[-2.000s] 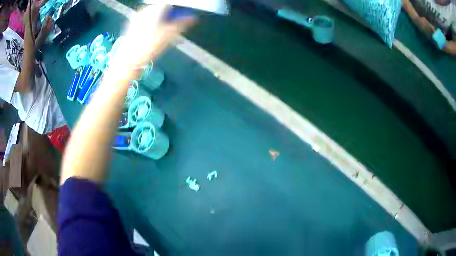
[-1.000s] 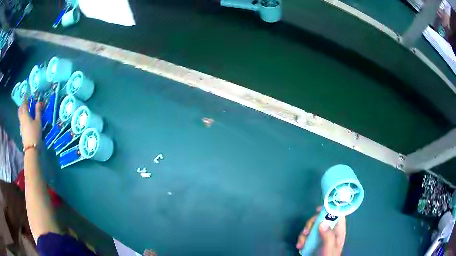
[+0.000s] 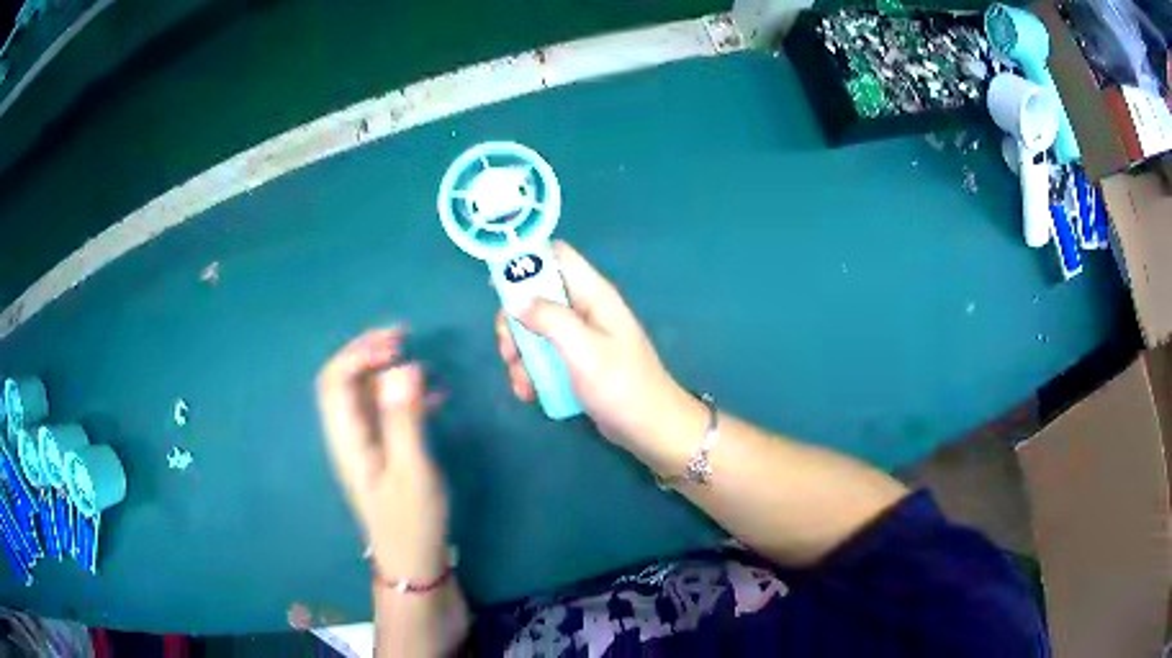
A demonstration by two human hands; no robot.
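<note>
A light-blue handheld fan (image 3: 499,199) is upright in front of me, its spoked grille facing me and a small dark oval panel with white marks at the top of the handle. My right hand (image 3: 585,337) is closed around the handle, thumb on its front below the panel. My left hand (image 3: 392,444) is to the left of the fan, apart from it, fingers apart and bent, somewhat blurred and empty.
Open fan units (image 3: 93,478) with blue strips lie at the left edge. Small pale bits (image 3: 180,458) lie near them. A black tray (image 3: 842,113) of green and silver pieces stands at upper right, beside set-aside fans (image 3: 1035,180). Cardboard boxes (image 3: 1092,450) are at right. A pale rail (image 3: 424,109) borders the belt.
The view has swung right. My left hand has come away from the row of open units to beside the fan. My right hand still holds the fan, now more upright and central.
</note>
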